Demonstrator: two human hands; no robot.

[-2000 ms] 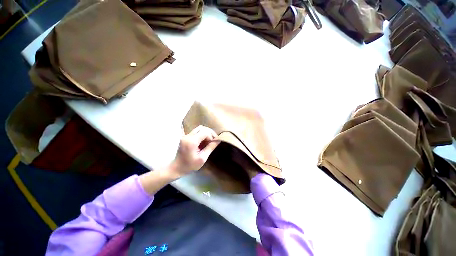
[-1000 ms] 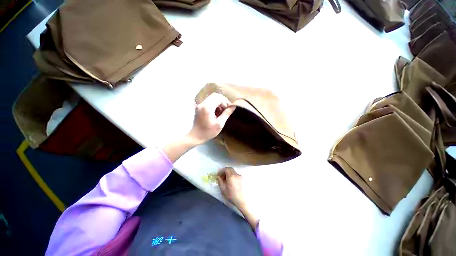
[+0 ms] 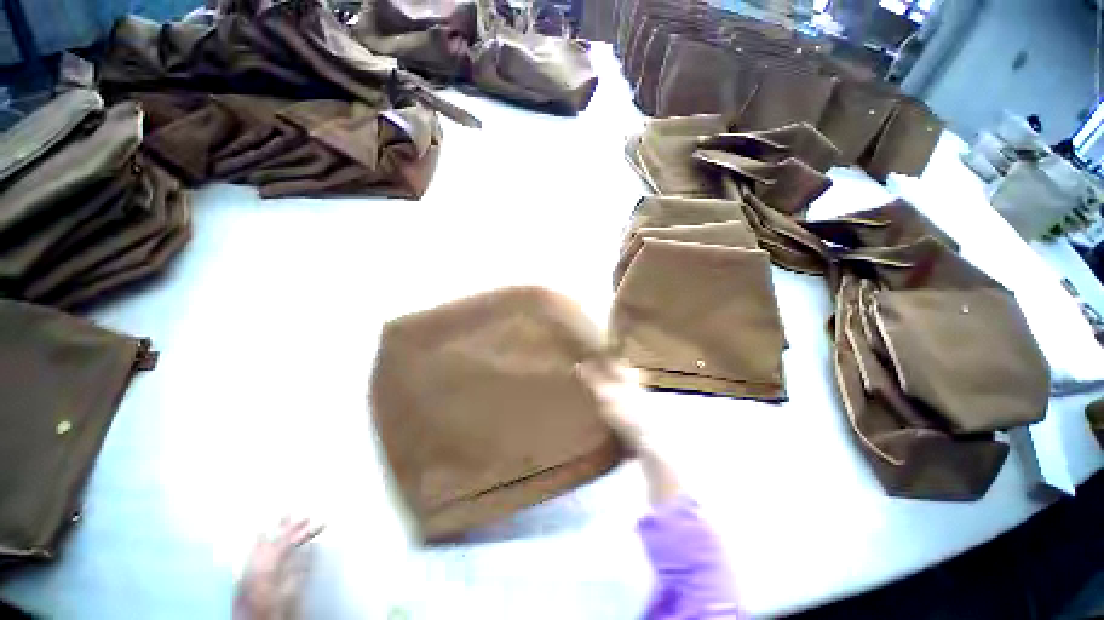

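A brown bag body point(image 3: 490, 412) lies over the white table in front of me, slightly blurred, its hemmed top edge towards me. My right hand point(image 3: 617, 406) is on its right side and grips it there; the fingertips are blurred. My left hand point(image 3: 281, 567) is apart from the bag, low at the left, fingers spread and empty. To the right, a row of bag bodies point(image 3: 702, 313) overlaps, the front one showing a small shiny dot near its edge.
The left stack of bag bodies point(image 3: 61, 424) is cut by the left edge. Folded bags point(image 3: 85, 230) and a crumpled heap point(image 3: 291, 133) lie beyond it. More bag bodies point(image 3: 956, 351) lie at the right, and a long row point(image 3: 726, 91) stands at the far side.
The view has swung right and up. My left hand has let go of the bag's mouth. My right hand has taken hold of its right side, and the bag now lies flatter with its mouth closed.
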